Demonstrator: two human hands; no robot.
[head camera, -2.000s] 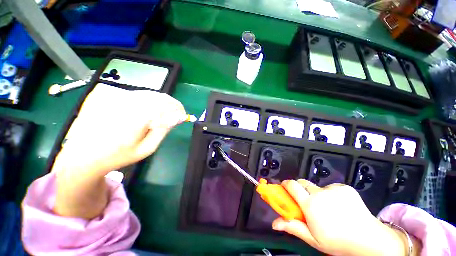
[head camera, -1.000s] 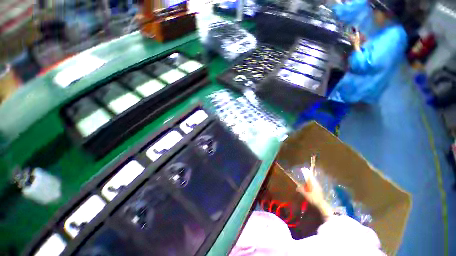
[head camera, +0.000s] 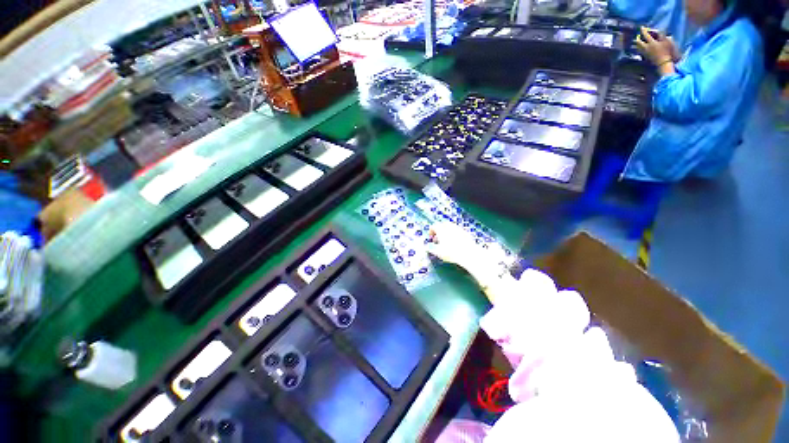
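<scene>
My right hand (head camera: 460, 248) reaches over the bench onto clear strips with rows of dark circles (head camera: 398, 235). Its fingertips touch or hover at the strips; whether they pinch one I cannot tell. My left hand is out of the picture. Left of the strips, a black foam tray (head camera: 418, 333) holds dark phone back covers (head camera: 381, 324), each with three round camera circles. A second row of white-looking covers (head camera: 266, 309) shows along its far side. The orange-handled tool is not visible; a red coiled cord (head camera: 493, 391) hangs below the bench edge.
An open brown carton (head camera: 692, 320) with plastic scraps stands right of my arm. A white bottle (head camera: 108, 364) stands at the left. Stacked trays of pale covers (head camera: 177, 298), a loose parts tray (head camera: 445, 138) and bagged parts (head camera: 405, 95) lie beyond. A blue-coated person (head camera: 705, 95) is at the upper right.
The view has turned right since the first frame, and my left hand has left it. My right hand has moved from the carton to the clear strips. The orange-handled tool has left my right hand.
</scene>
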